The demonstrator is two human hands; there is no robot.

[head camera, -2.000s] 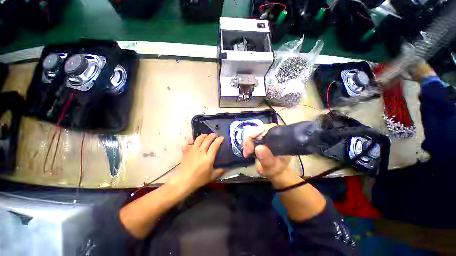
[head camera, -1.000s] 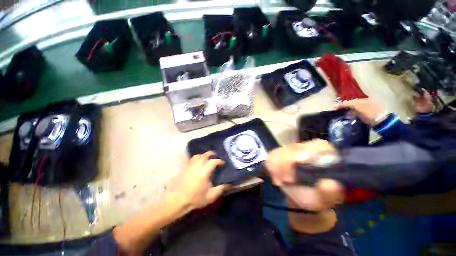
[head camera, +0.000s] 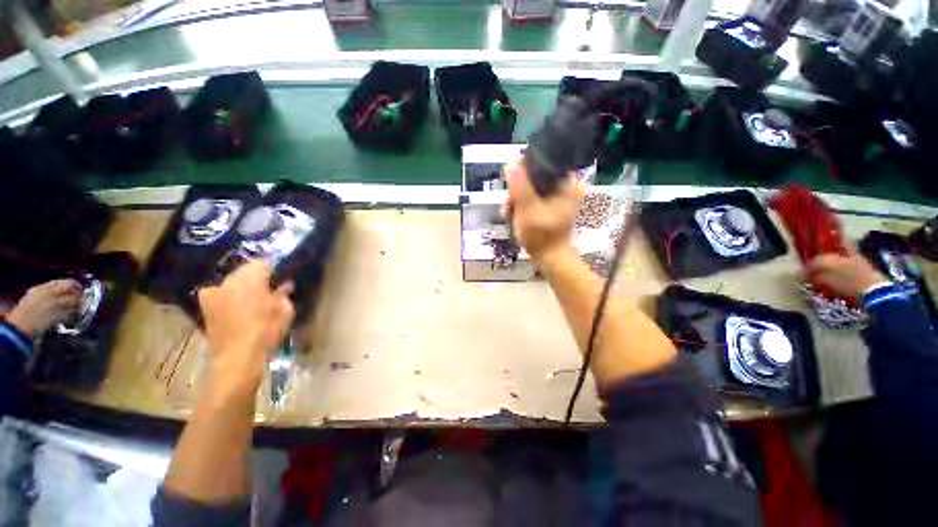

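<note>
My right hand (head camera: 545, 211) grips the black electric screwdriver (head camera: 561, 144) over the white-grey screw feeder (head camera: 497, 266); the tool's tip is hidden. My left hand (head camera: 247, 309) is at the left stack of black cabinet front shells (head camera: 321, 226), over the near part of one shell. Its fingers are bent near a silvery speaker driver (head camera: 276, 231); whether they grip the shell is hard to tell. A second driver (head camera: 208, 218) sits in the shell to its left. The screwdriver's black cord hangs down past my right forearm.
A bag of screws (head camera: 599, 218) is right of the feeder. Two front shells with drivers (head camera: 728, 229) (head camera: 759, 350) lie at right. Another person's hand (head camera: 845, 276) touches a red wire bundle (head camera: 807, 221). A hand (head camera: 46, 307) is at a driver far left. Deep black shells (head camera: 386, 107) stand on the green belt.
My left hand has moved left from the middle shell to the left stack. That shell is no longer in front of me. My right hand has raised the screwdriver to the feeder. The view has shifted.
</note>
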